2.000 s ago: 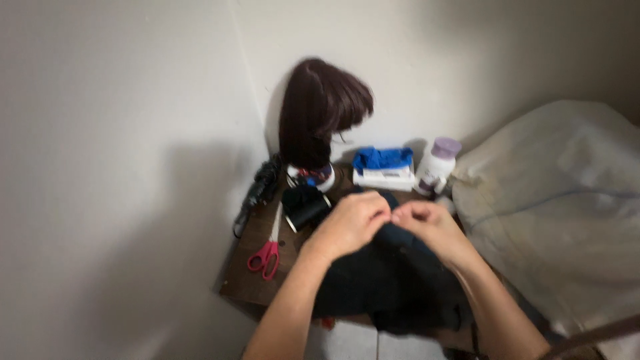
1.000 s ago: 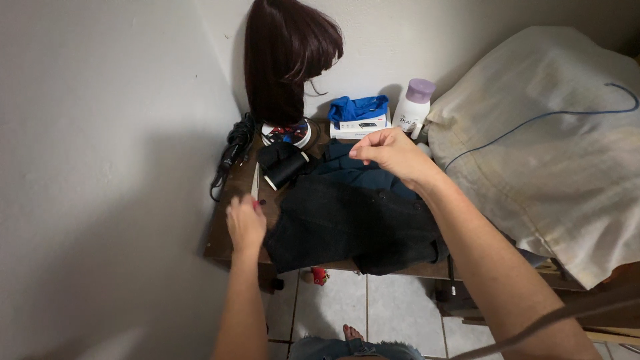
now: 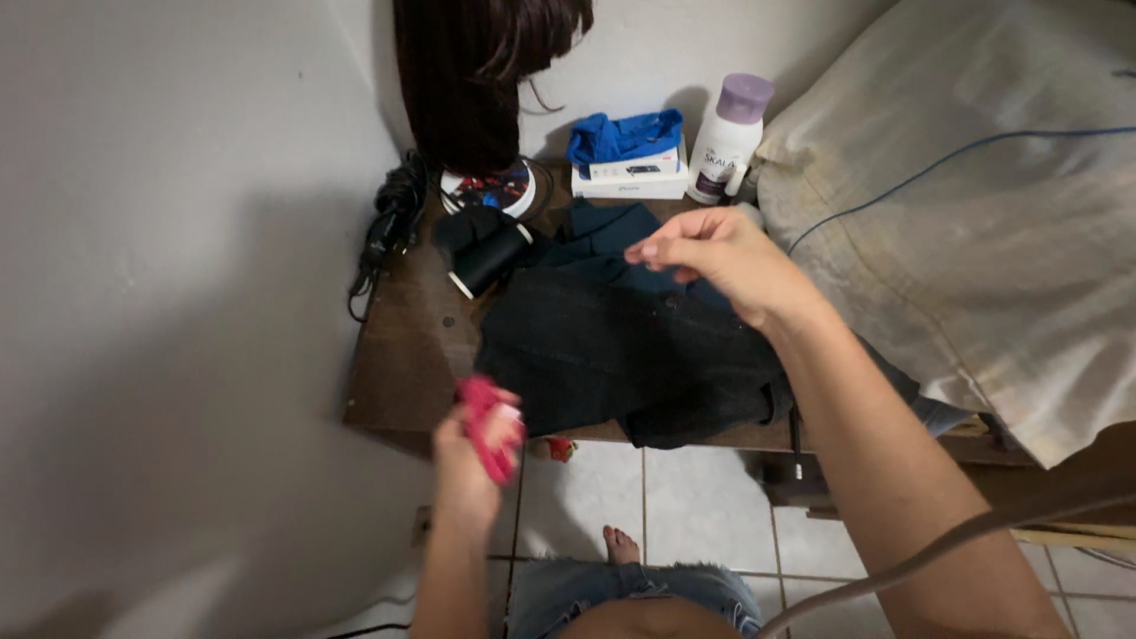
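Observation:
My left hand [image 3: 470, 453] holds a pair of scissors by its pink handles [image 3: 491, 430] in front of the desk's left part; the blades are blurred by motion. Over the dark cloth, my right hand [image 3: 701, 253] has thumb and fingertips pinched together, and whether something thin is between them cannot be seen. Beneath it a black garment [image 3: 612, 346] lies spread on the wooden desk [image 3: 408, 355], with a dark blue cloth [image 3: 612, 226] behind it. A spool of black thread [image 3: 490, 260] rests on its side at the garment's back left.
A dark wig [image 3: 470, 80] stands above a round white container [image 3: 488, 191]. Along the wall are small white boxes [image 3: 630, 182] with blue fabric [image 3: 626, 135], and a white bottle [image 3: 728, 142]. A coiled black cable [image 3: 390, 222] lies left; a pale cloth cover [image 3: 932, 204] bulks right.
My hands were together two seconds ago; they are now apart. The scissors, on the desk in the first frame, are now lifted in my left hand. The view has shifted nearer.

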